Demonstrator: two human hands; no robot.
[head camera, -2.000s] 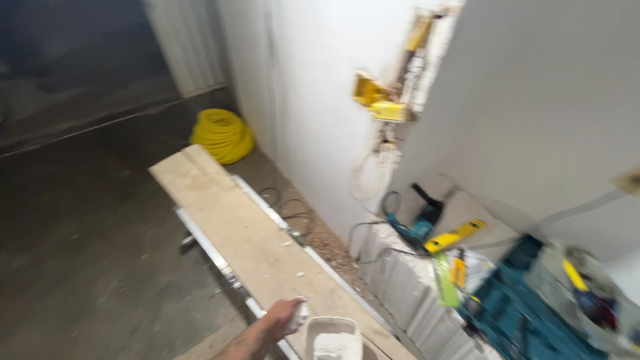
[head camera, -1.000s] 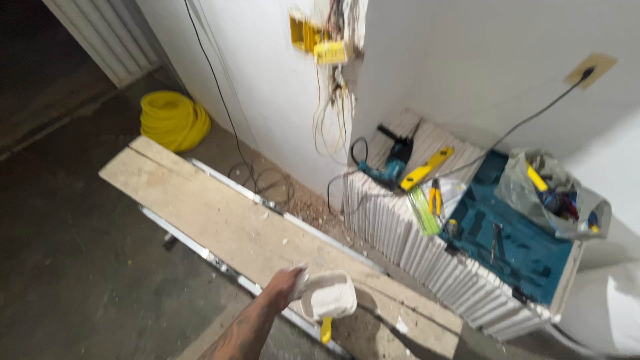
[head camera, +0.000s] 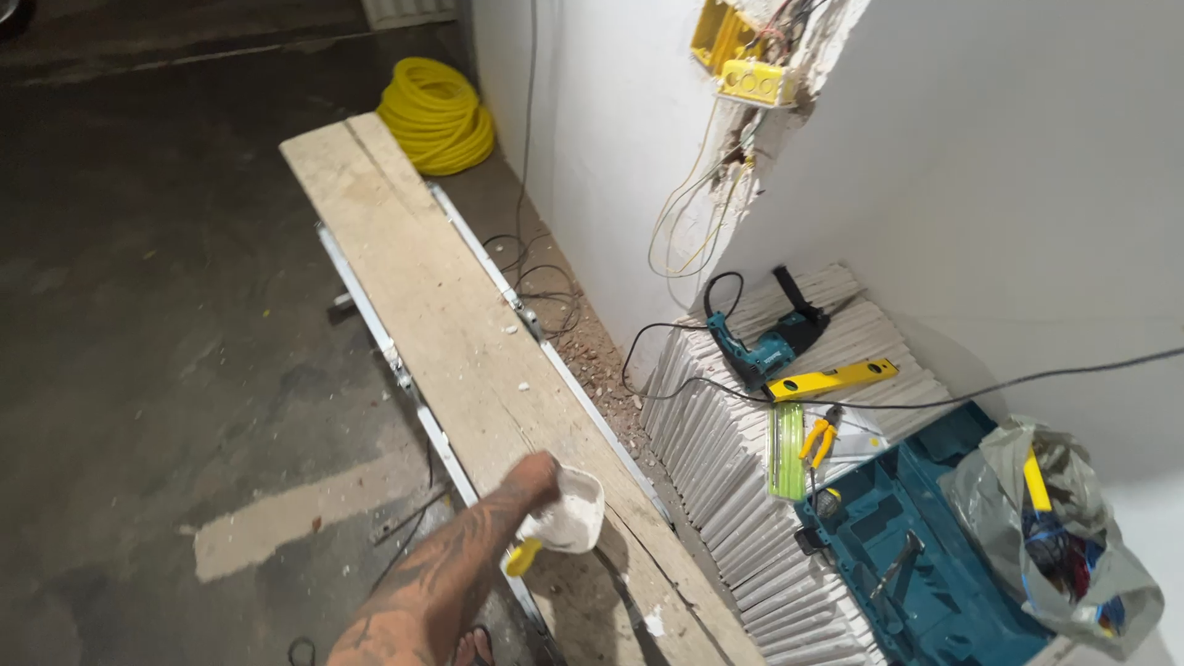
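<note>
My left hand (head camera: 535, 477), at the end of a tattooed forearm, grips the rim of a small white plastic tub (head camera: 592, 527) holding a white paste. A yellow handle (head camera: 524, 557) sticks out at the tub's near left side; the tool's other end is hidden. The tub is over the near part of a long wooden plank (head camera: 435, 305), and a dark shadow falls on the plank beside it. Whether the tub touches the plank cannot be told. My right hand is out of view.
Metal rails (head camera: 592, 416) flank the plank. A yellow coiled conduit (head camera: 435, 116) lies beyond. At right, stacked panels (head camera: 731, 481) carry a corded drill (head camera: 763, 351), a yellow spirit level (head camera: 832, 379), pliers (head camera: 820, 437), a teal tool case (head camera: 934, 564) and a plastic bag (head camera: 999, 472). Wires (head camera: 680, 231) hang from the wall.
The view has turned, and more of the tub shows now than in the earliest frame, where the bottom edge cut it off. My left hand stays at the tub's rim.
</note>
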